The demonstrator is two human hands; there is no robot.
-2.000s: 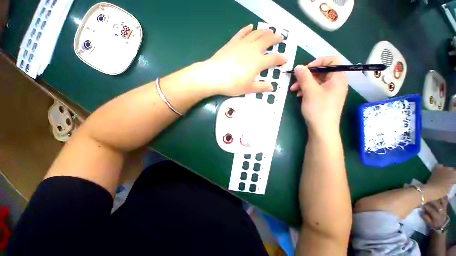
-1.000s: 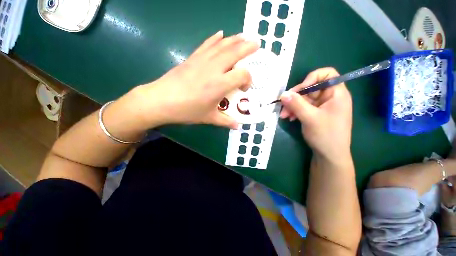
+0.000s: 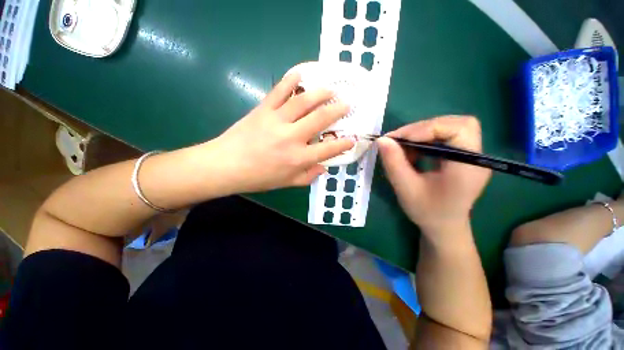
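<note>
A cream housing [image 3: 345,92] lies on the white strip with dark rounded squares [image 3: 381,41], in front of me. My left hand [image 3: 280,140] lies over the housing with fingers spread and holds it down, hiding much of its face. My right hand [image 3: 438,174] grips the black tweezers [image 3: 472,158]. Their fine tip is at the housing's lower right edge, by my left fingertips. Whether the tip holds a ring is too small to tell.
A blue bin [image 3: 573,102] full of white rings stands at the right. Another housing [image 3: 92,24] lies inside up at the upper left, near spare strips [image 3: 15,41]. A brown box [image 3: 41,150] stands beside the table. Another person's arm [image 3: 568,239] is at the lower right.
My left hand has moved from the strip onto the housing, which is now higher on the strip and turned. The tweezers' rear end has swung down towards me.
</note>
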